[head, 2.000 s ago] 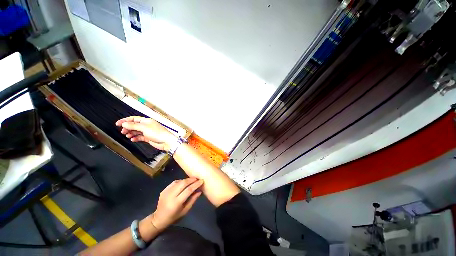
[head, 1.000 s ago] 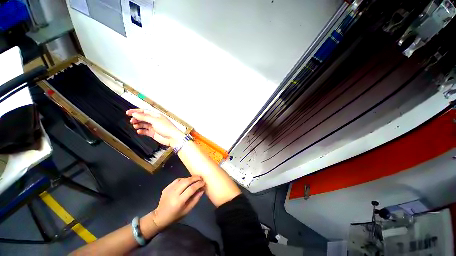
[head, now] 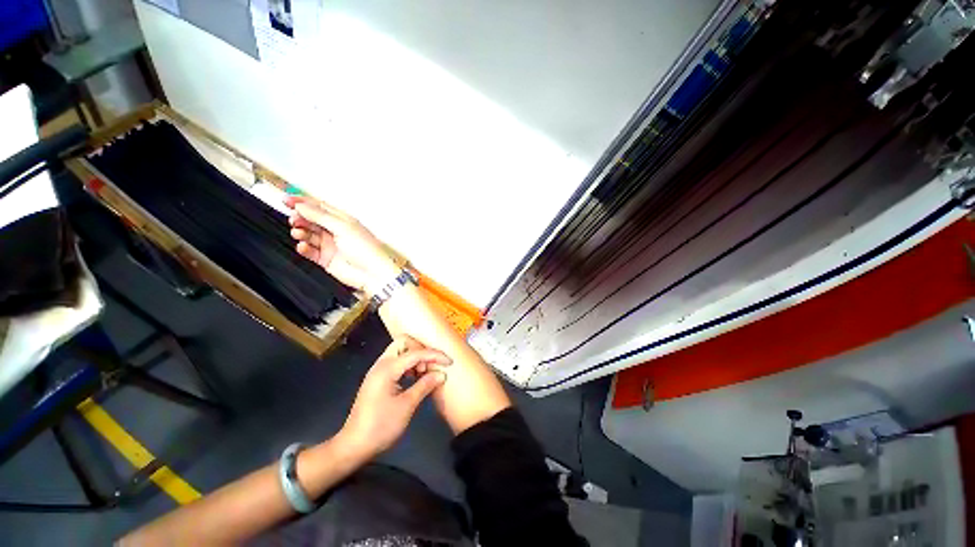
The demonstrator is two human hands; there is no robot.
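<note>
My right hand (head: 326, 240) is empty, fingers apart and slightly bent, above the far long side of the wooden strap tray (head: 230, 291). Black straps (head: 203, 214) lie lengthwise in the tray. My left hand (head: 396, 395) rests against the inside of my right forearm, thumb and fingertips close together, with nothing seen in it. Long black straps (head: 684, 256) hang in the machine at the right, below silver clips (head: 893, 75).
The pale cabinet side (head: 428, 118) stands beyond the tray. The orange hood edge (head: 770, 342) curves at the right. A stand with dark material (head: 37, 262) is at the left. Metal fittings (head: 807, 438) show at the lower right, and yellow tape (head: 139, 454) on the floor.
My right hand has moved up and a little right, towards the cabinet. My left fingertips have shifted slightly up the picture on my forearm. Another black strap now runs along the machine's white front edge.
</note>
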